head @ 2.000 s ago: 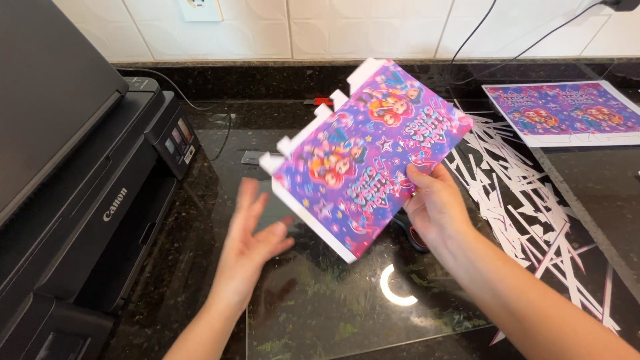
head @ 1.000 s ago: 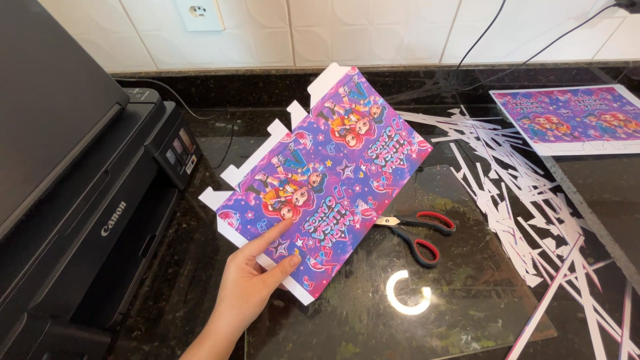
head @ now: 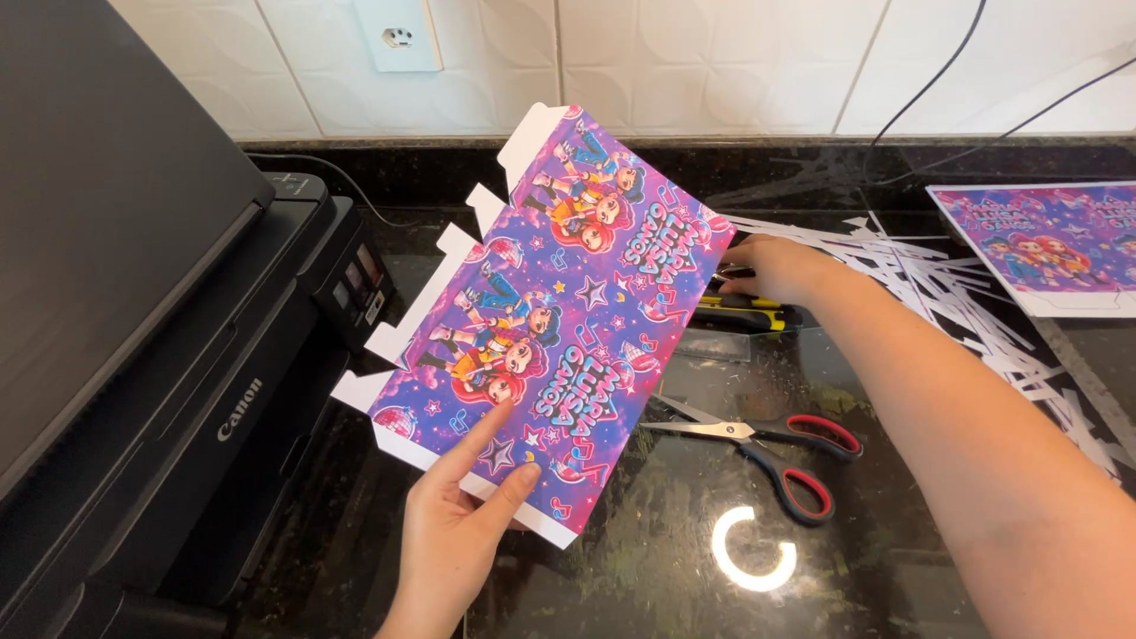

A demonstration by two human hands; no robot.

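My left hand (head: 466, 510) holds a cut-out printed paper box template (head: 568, 311) by its lower edge, with thumb and forefinger on the printed face. The sheet is purple and pink, with cartoon figures, lettering and white tabs along its upper left side. My right hand (head: 768, 266) is beyond the sheet's right edge, with its fingers partly hidden. A yellow and black utility knife (head: 750, 315) lies just below that hand; whether the fingers grip anything cannot be made out. Scissors with black and red handles (head: 754, 435) lie with blades parted on the dark counter, near the sheet's right edge.
A black Canon printer (head: 204, 382) stands at the left. Thin white paper offcuts (head: 967, 311) are heaped at the right, beside another printed sheet (head: 1056, 244). A clear strip (head: 710, 346) lies below the knife. Tiled wall with a socket (head: 399, 35) and dark cables (head: 932, 71) behind.
My right hand held the template two seconds ago, was out of view one second ago, and is now behind the sheet's right side. My left hand, empty at first, has taken hold of the template.
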